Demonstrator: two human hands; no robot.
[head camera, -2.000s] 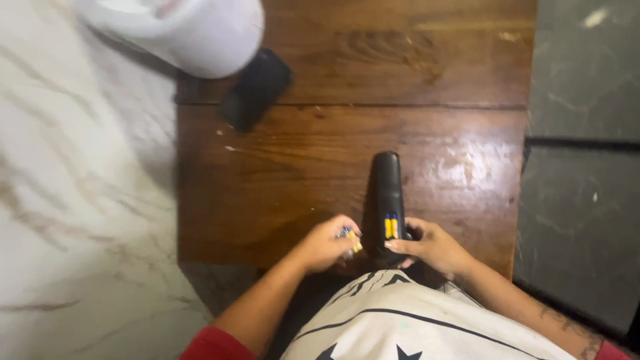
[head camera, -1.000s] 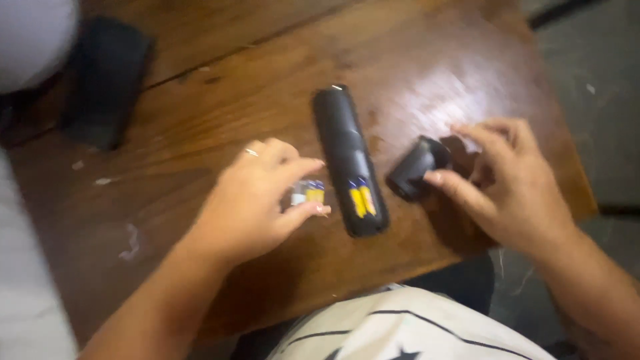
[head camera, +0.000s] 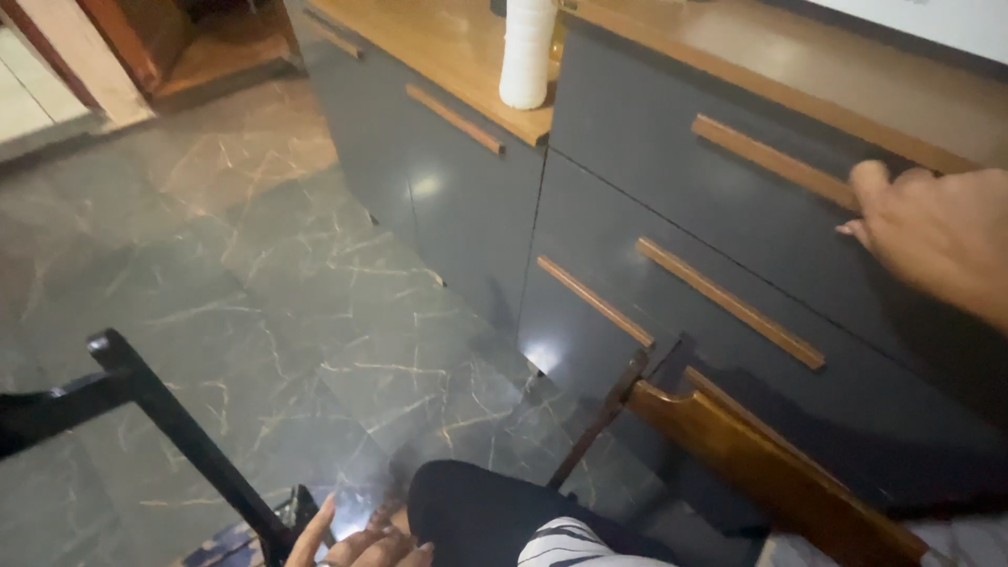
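My right hand (head camera: 929, 228) is at the right edge, its fingers curled around the right end of the top wooden drawer handle (head camera: 776, 161) on a dark grey cabinet (head camera: 630, 118). The drawer front sits flush, with no gap seen. At the bottom edge, partly cut off, is my left hand (head camera: 362, 547), fingers spread, beside the black chair frame (head camera: 197, 441). Whether anything lies in its palm is hidden. The remote control and batteries are out of view.
Lower drawers bear wooden handles (head camera: 728, 303). A white plastic bottle (head camera: 526, 55) stands on the wooden countertop (head camera: 441, 47). A brown wooden chair back (head camera: 780, 472) is close below the drawers. Dark marble-look floor (head camera: 315, 276) stretches left toward a doorway.
The view has swung from the wooden table to the cabinets and floor. My right hand, earlier at a small dark object near the remote, now grips a drawer handle. My left hand's batteries are no longer seen.
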